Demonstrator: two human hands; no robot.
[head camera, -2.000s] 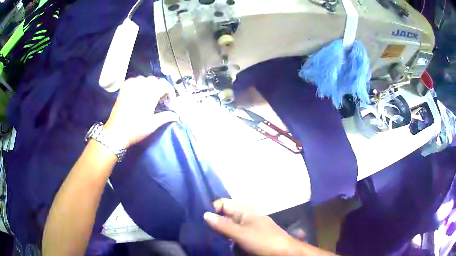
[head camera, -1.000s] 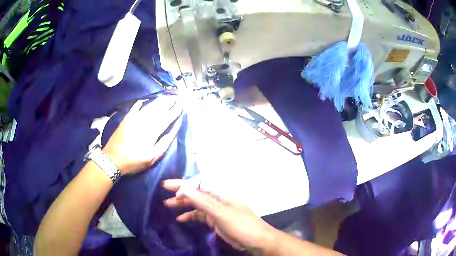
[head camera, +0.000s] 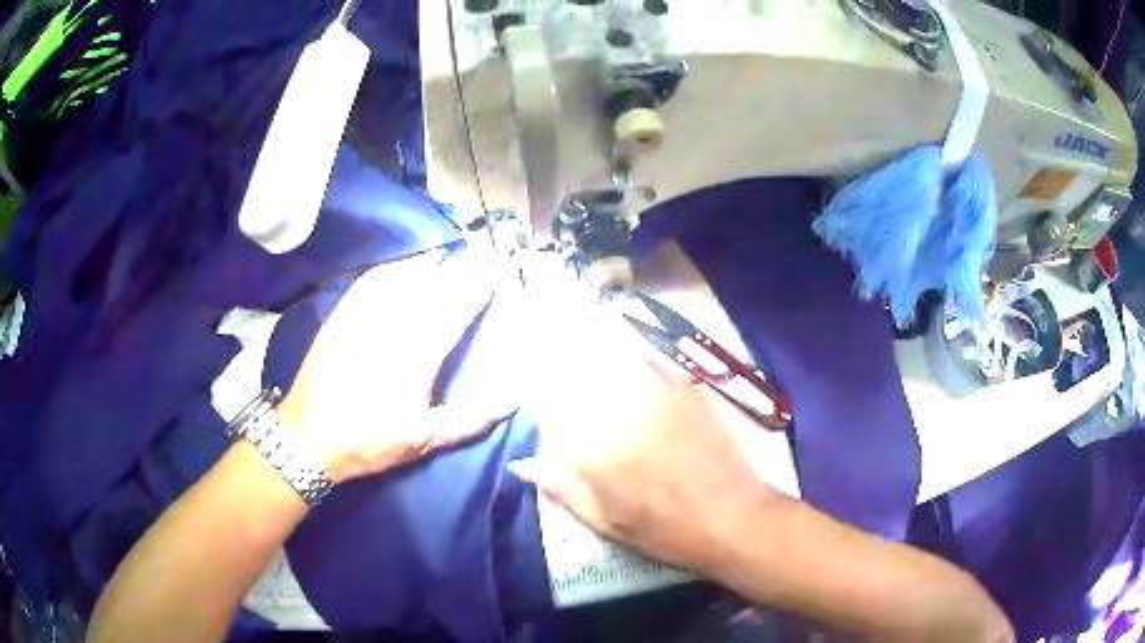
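Note:
The navy-purple garment fabric (head camera: 414, 534) lies over the left of the table and runs up to the presser foot (head camera: 509, 232), which is partly lost in the lamp's glare. My left hand (head camera: 389, 352), with a metal watch at the wrist, lies flat on the fabric just in front of the foot, fingers towards the needle. My right hand (head camera: 615, 433) is beside it on the right, close to the needle area. Its fingertips are washed out by the light, so I cannot tell whether they grip the cloth.
Red-handled thread snips (head camera: 735, 383) lie right of the needle, beside a dark cloth strip (head camera: 835, 377) under the arm of the sewing machine (head camera: 753, 101). A blue thread tassel (head camera: 917, 226) hangs from the arm. The white lamp (head camera: 301, 145) is left of the head.
My right hand has moved up from the front of the table to near the needle. My left hand stays on the fabric by the foot. The whole view has shifted slightly.

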